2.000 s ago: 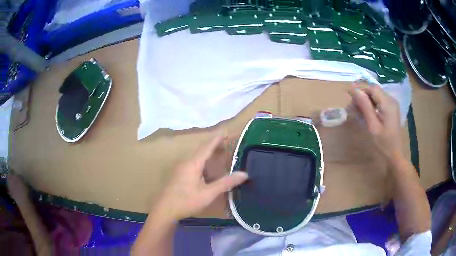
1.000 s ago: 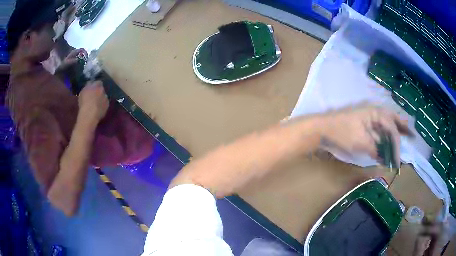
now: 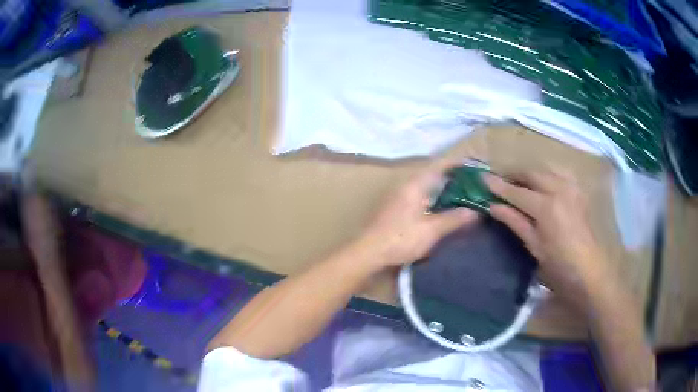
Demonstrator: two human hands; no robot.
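A rounded green case (image 3: 473, 268) with a dark recess and pale rim lies on the bench at the front edge, its two small round dots nearest me. A small glossy green cover panel (image 3: 465, 189) is at its far end, between my hands. My left hand (image 3: 409, 218) grips the panel's left side with thumb and fingers. My right hand (image 3: 555, 222) has its fingertips on the panel's right side. The hands hide the case's far end and sides. The picture is blurred, so I cannot tell whether the panel is seated.
A second green case (image 3: 184, 84) lies at the back left of the brown bench (image 3: 207, 191). White cloth (image 3: 367, 92) lies behind my hands, with piled green panels (image 3: 566, 73) at the back right. Another person's arm (image 3: 50, 268) is at the left edge.
The view has swung back right. My left hand has brought the panel from above the cloth down to the case's far end, and my right hand has joined it there.
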